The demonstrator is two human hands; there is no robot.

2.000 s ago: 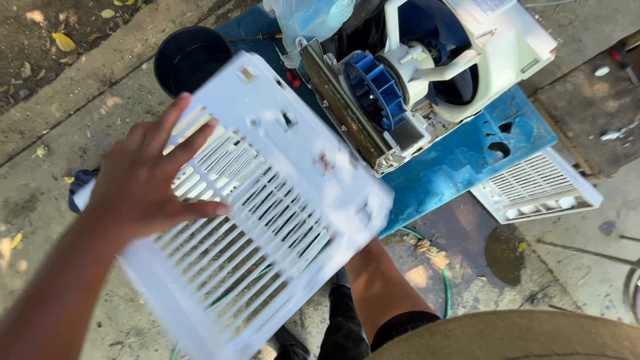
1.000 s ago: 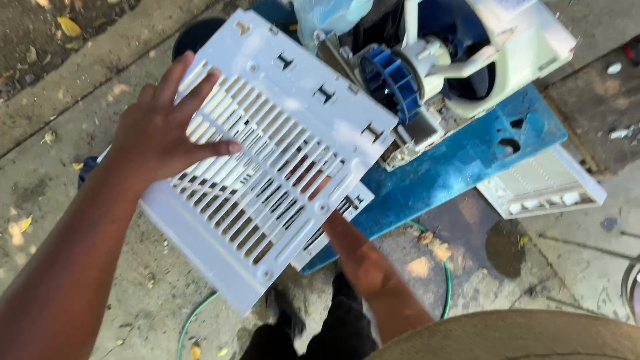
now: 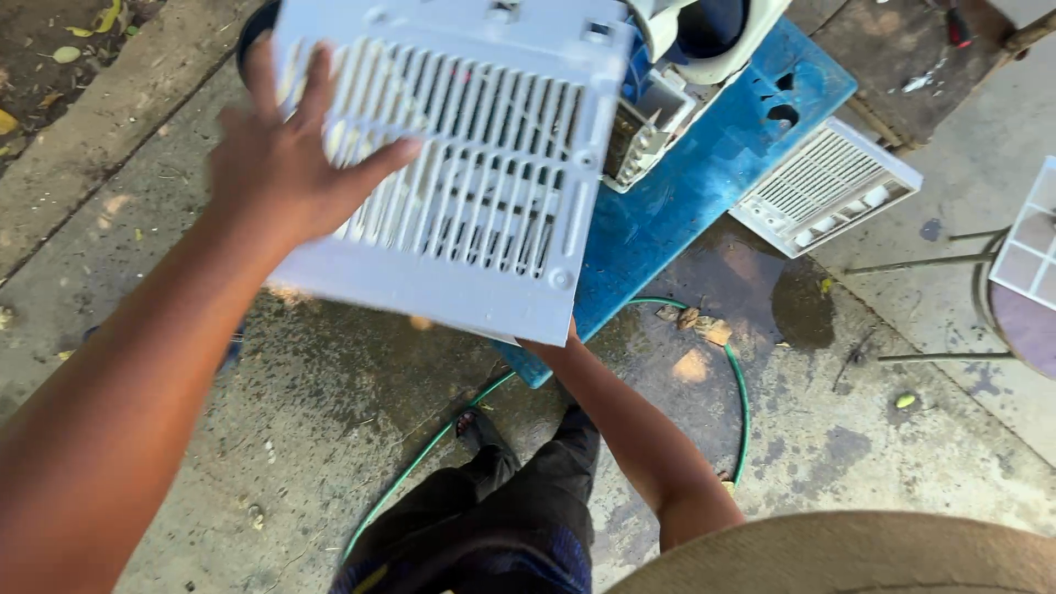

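Note:
A white slatted plastic housing panel [image 3: 437, 289] is in front of me at upper centre, above one end of a blue board. My left hand [image 3: 289, 165] lies spread over its left side, fingers apart, the thumb across the slats. At the panel's lower right corner is my right hand [image 3: 557, 342], its fingers hidden under the panel, which it holds from below. Behind the panel's right edge shows an opened appliance [image 3: 672, 107] with a white casing and blue fan parts, partly covered.
The blue board [image 3: 660, 219] slants across the view. A white grille frame [image 3: 813, 186] leans beside it on the concrete. A green hose [image 3: 738, 388] curves near my feet. At right stands a round stool [image 3: 1023, 322] bearing a white mesh frame [image 3: 1031, 239]. A dark bucket [image 3: 250, 37] is partly hidden.
The slatted panel has turned in my hands, its lower edge now nearer level, and it shows a different face from the one two seconds ago. The view has shifted.

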